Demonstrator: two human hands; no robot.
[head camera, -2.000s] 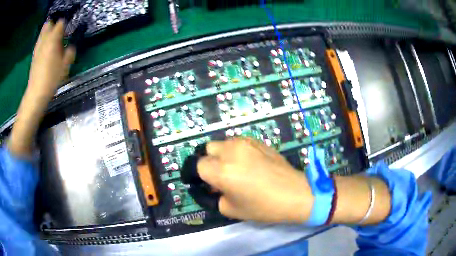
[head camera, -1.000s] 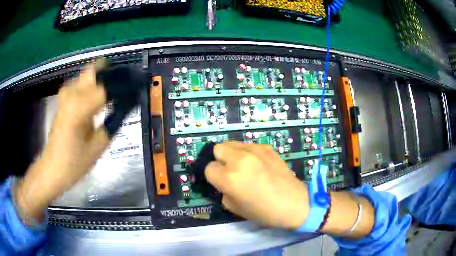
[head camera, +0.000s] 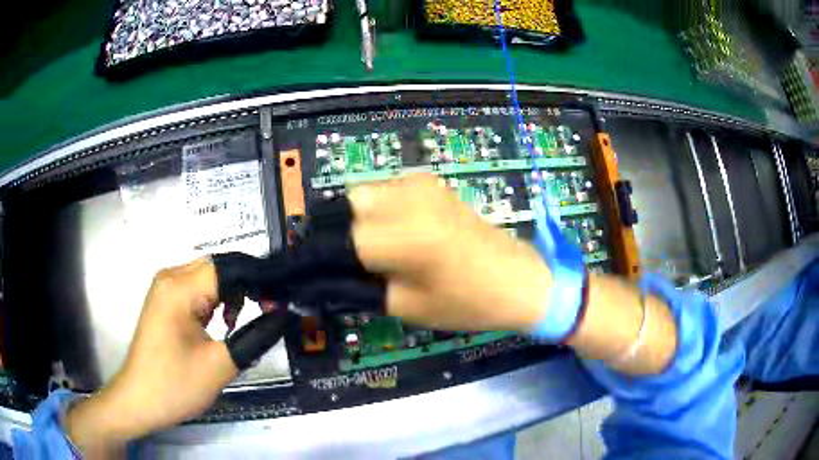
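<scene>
A black solder pallet (head camera: 350, 382) with orange-brown end bars holds rows of small green circuit boards (head camera: 359, 154) with silver-white capacitors on them. My left hand (head camera: 180, 332), with black finger cots, is over the pallet's left end bar, thumb and fingers curled. Small reddish bits, likely capacitors, show between its fingers. My right hand (head camera: 422, 252), with black finger cots and a light blue wrist strap (head camera: 563, 292), is over the left and middle boards. Its fingertips meet or overlap those of my left hand; what they hold is hidden.
A bin of silver-white capacitors (head camera: 215, 27) and a bin of yellow components (head camera: 494, 16) stand on the green mat at the back, a slim silver stick (head camera: 365, 36) between them. White paper (head camera: 215, 193) lies left of the pallet. Another blue sleeve (head camera: 781, 323) shows at right.
My left hand has gone from the bin side to the pallet's left end. My right hand has lifted off the lower left boards and moved up and left to meet it.
</scene>
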